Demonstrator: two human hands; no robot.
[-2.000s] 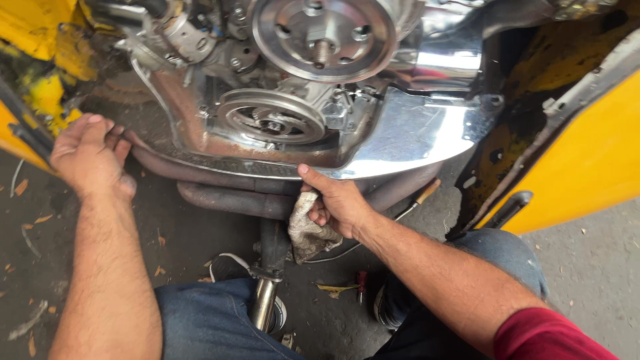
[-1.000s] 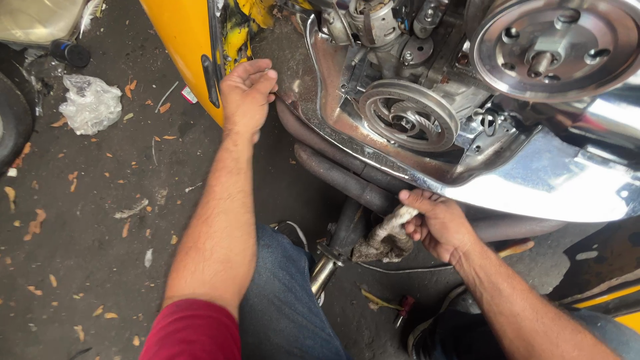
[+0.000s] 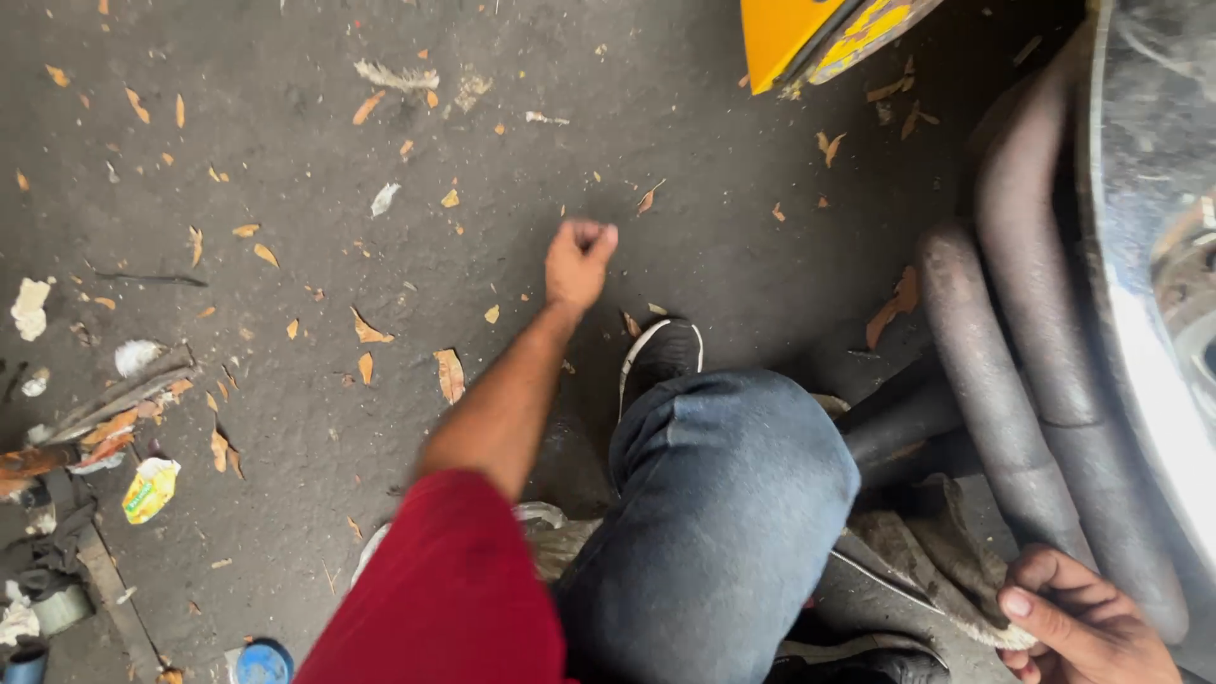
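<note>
My left hand (image 3: 578, 264) is over the dark floor, beyond my shoe, its fingers curled in a loose fist with nothing visible in them; it is slightly blurred. At the lower right, my right hand (image 3: 1092, 622) pinches the edge of a dirty cloth rag (image 3: 926, 556) between thumb and fingers. The rag hangs beside my denim-covered knee, next to bent exhaust pipes (image 3: 997, 399). A polished chrome engine shroud (image 3: 1126, 237) curves along the right edge, with only part of the engine in view.
A yellow body panel (image 3: 788, 38) juts in at the top. Dry leaves and scraps lie on the floor. At the lower left are a flat strip (image 3: 119, 598), a yellow wrapper (image 3: 150, 489) and a blue lid (image 3: 264, 663). A shoe (image 3: 665, 351) stands beyond my knee.
My left hand has come away from beside the yellow panel and is over open floor. My right hand still holds the rag, now lower beside the pipes. The view has swung left.
</note>
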